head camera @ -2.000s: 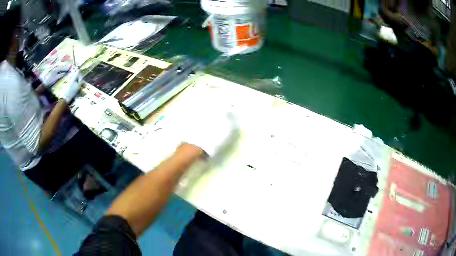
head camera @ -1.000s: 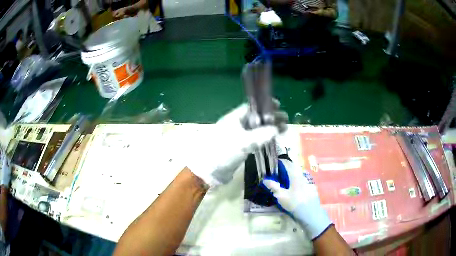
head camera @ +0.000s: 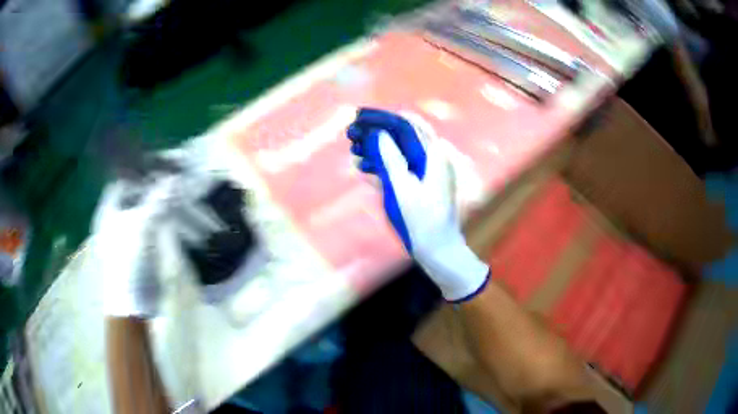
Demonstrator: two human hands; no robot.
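Note:
My left hand [head camera: 129, 242], in a white glove, is at the left over the white bench cover and badly blurred. It holds a bundle of grey metal bars [head camera: 194, 214], smeared by motion, so their number and ends cannot be told. The bars pass in front of a black cloth [head camera: 226, 234] on the white cover. My right hand [head camera: 413, 182], in a white glove with blue palm and fingers, is over the pink cover [head camera: 324, 186]. Its fingers are curled in with the thumb against them, and nothing shows in it.
Several shiny metal bars [head camera: 518, 52] lie on the far end of the pink cover. An open brown carton [head camera: 639, 162] with red lengths [head camera: 615, 299] inside stands beside the bench at the right. The green bench top [head camera: 194, 89] and a dark heap [head camera: 170, 40] are beyond the covers.
The view has swung right, bringing the carton into sight. My right hand has come away from the bars and cloth to over the pink cover. My left hand still holds the bars.

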